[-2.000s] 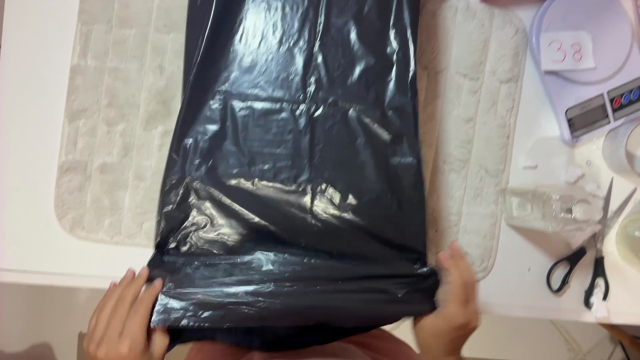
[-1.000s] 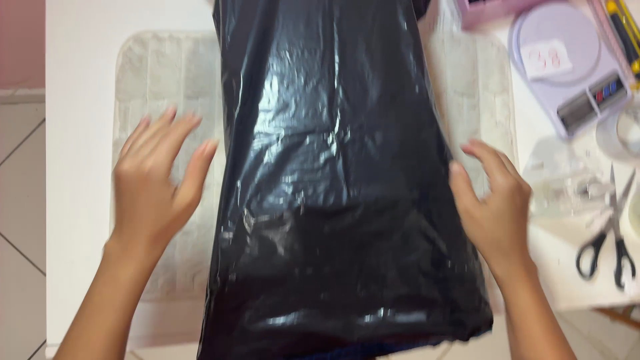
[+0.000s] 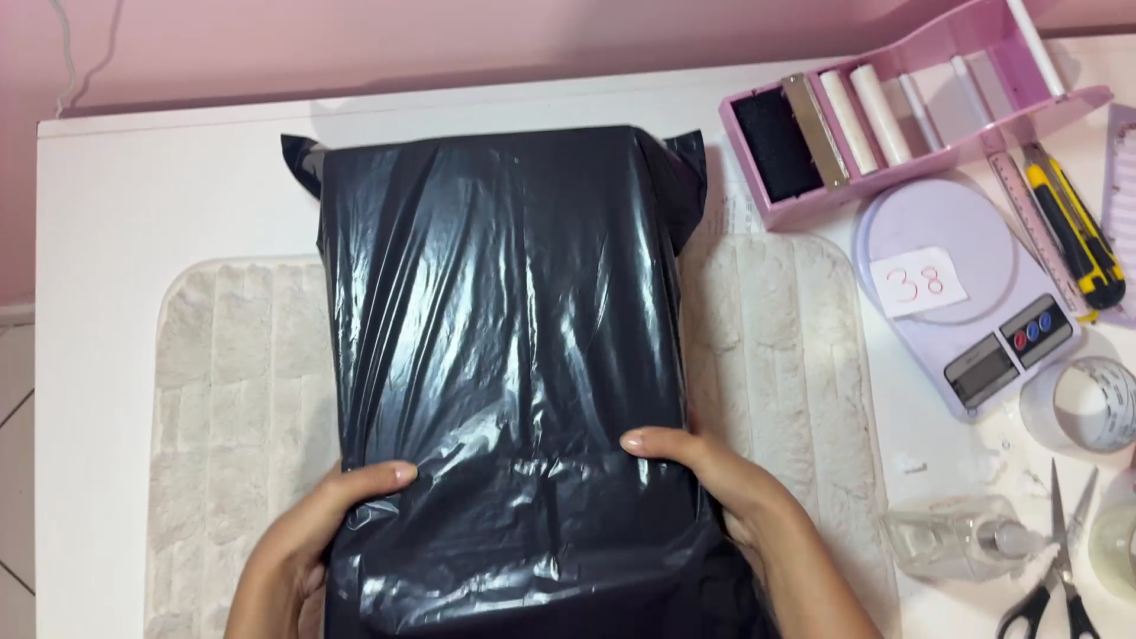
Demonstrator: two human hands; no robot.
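A box-shaped package in glossy black plastic (image 3: 524, 311) lies over a cream plush mat (image 3: 240, 382), its far corners sticking out as loose flaps. My left hand (image 3: 306, 532) grips the package's left side, the thumb on top and the fingers mostly hidden beneath the edge. Opposite it, my right hand (image 3: 737, 497) holds the right side the same way, thumb pressed on the plastic. The near end of the package runs out of the bottom of the view.
Along the right stand a pink tape dispenser (image 3: 852, 191), a lilac kitchen scale (image 3: 941, 240) with a paper marked 38, a yellow-black utility knife (image 3: 1074, 226), a clear tape roll (image 3: 1083, 404), a clear spray bottle (image 3: 958, 541) and black-handled scissors (image 3: 1056, 577). A pink wall (image 3: 399, 44) borders the table behind.
A second ago both hands were off the package, apart at its sides; now they hold its sides. The view has shifted to show the table's far edge and the wall.
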